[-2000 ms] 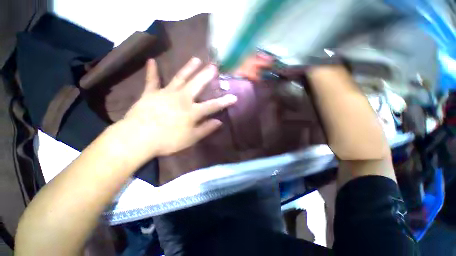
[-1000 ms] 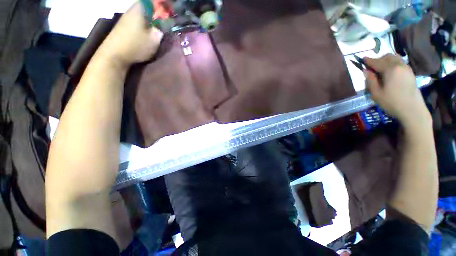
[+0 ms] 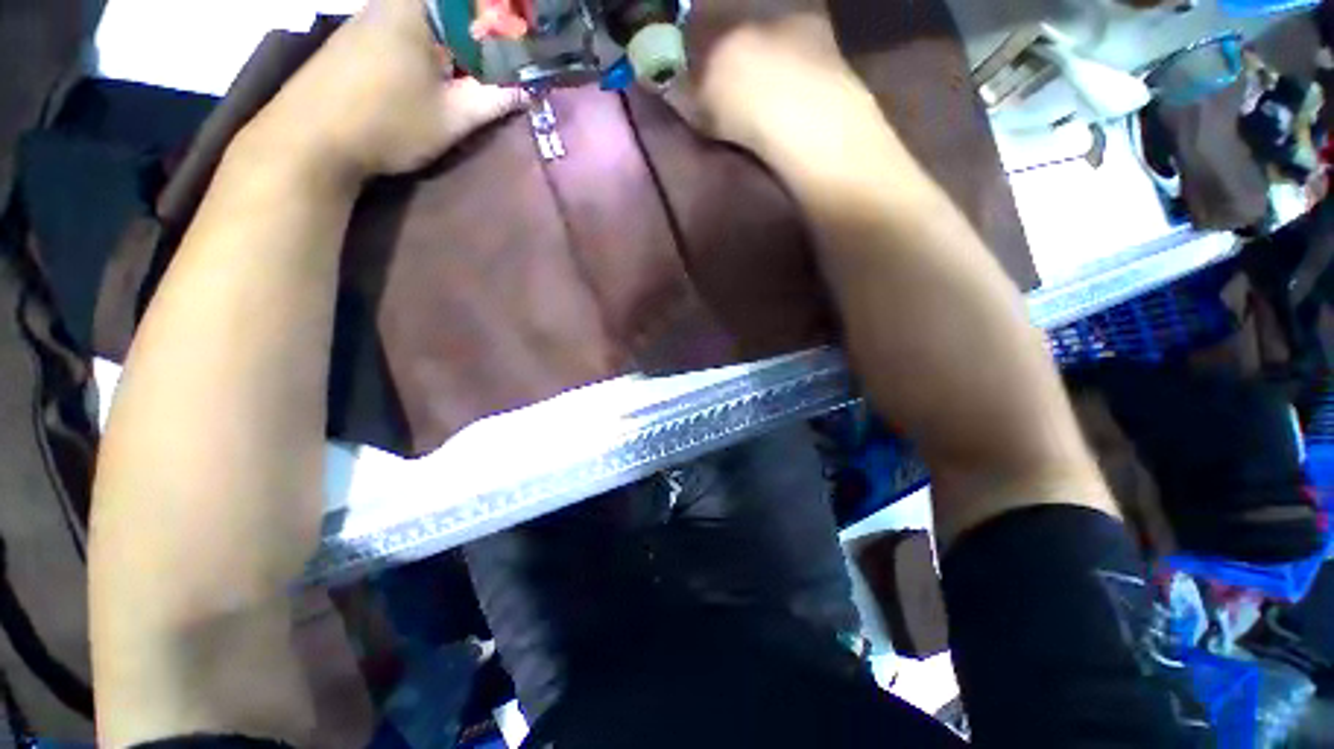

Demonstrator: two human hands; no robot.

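Observation:
A brown garment panel (image 3: 468, 293) lies on the white table under the sewing machine's needle area (image 3: 563, 59) at the top. A narrow brown strip (image 3: 607, 220) runs from the lit presser foot (image 3: 546, 125) towards the front edge. My left hand (image 3: 402, 103) rests on the panel left of the needle, its fingers partly hidden by the machine. My right hand (image 3: 754, 73) is right of the needle on the cloth, blurred, its fingertips hidden. I cannot tell if either hand grips the cloth. A small pale round knob (image 3: 657, 53) is near the needle.
A ruler-marked strip (image 3: 585, 476) runs along the table's front edge. Black cloth (image 3: 88, 190) and dark brown layers lie at the left. Blue baskets (image 3: 1148, 325) and brown cloth are at the lower right. White and clear items (image 3: 1046, 88) are at the table's right.
My right hand has moved left from the table's right side to the cloth beside the needle; the dark tool it held is no longer visible. The panel's front edge has shifted slightly.

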